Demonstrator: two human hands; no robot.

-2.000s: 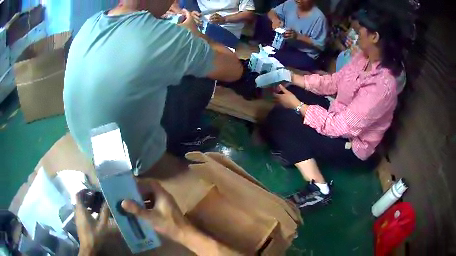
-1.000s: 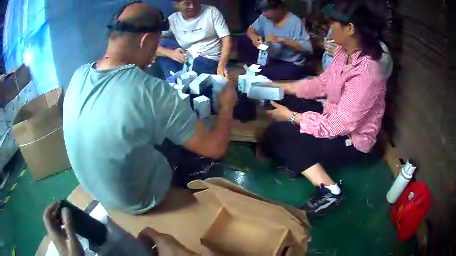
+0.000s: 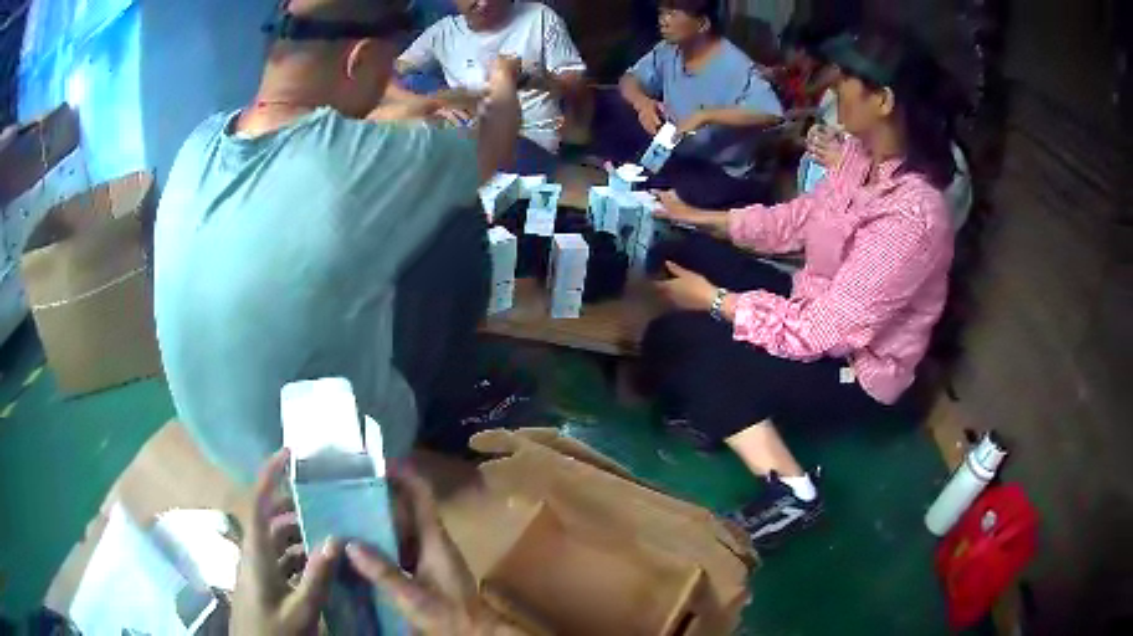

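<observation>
A pale blue-white product box (image 3: pixel 348 512) stands upright between my hands at the lower left, its white flaps up and open at the top. My left hand (image 3: pixel 280 553) holds its left side, with the thumb on the front face. My right hand (image 3: pixel 423 559) holds its right side, with fingers on the front face. The box's lower end is cut off by the picture's edge or hidden by my hands. Whether anything is inside cannot be seen.
White cartons (image 3: pixel 137 578) lie at lower left. An open brown carton (image 3: pixel 596 572) lies right of my hands. A person in teal (image 3: pixel 298 273) sits close ahead; one in a pink checked shirt (image 3: pixel 857 261) sits at right. Boxes (image 3: pixel 568 273) stand between seated people. A bottle (image 3: pixel 965 485) lies beside a red bag (image 3: pixel 988 553).
The dark tube held at lower left a second ago is out of sight. Both hands now hold an open box upright. The teal-shirted person's arm has moved up from the boxes.
</observation>
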